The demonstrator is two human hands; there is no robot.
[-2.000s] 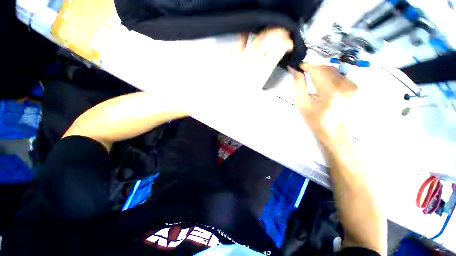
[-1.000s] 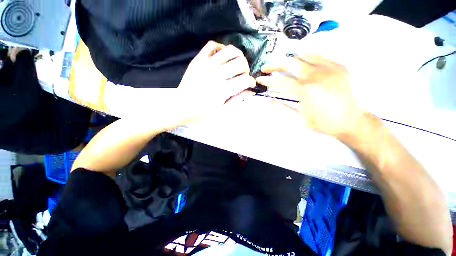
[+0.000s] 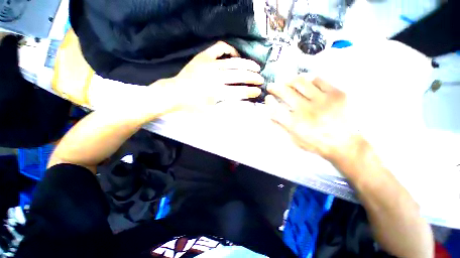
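Note:
A large black garment piece (image 3: 151,35) lies bunched on the white table, left of the needle area. My left hand (image 3: 222,75) lies flat on its near right edge, fingers pointing right, pressing the cloth. My right hand (image 3: 312,111) is just right of it, fingertips at the cloth's dark edge near the presser foot area (image 3: 272,45); whether they pinch it is hard to tell. A greenish-grey patch of cloth (image 3: 257,53) shows beyond the fingertips. The sewing machine's round metal dial (image 3: 311,42) is behind my right hand.
The white machine arm (image 3: 388,75) spans the right, with a black strip (image 3: 428,30) across it. The table's worn yellowish edge (image 3: 73,70) is at left. Blue crates (image 3: 302,216) and black cloth (image 3: 141,176) are below the table. A dark-clothed person's part (image 3: 25,101) shows at far left.
Since two seconds ago, both hands have come to lie flatter by the needle area, and the garment is spread further left. In the last second, they have barely moved; the view shifted slightly.

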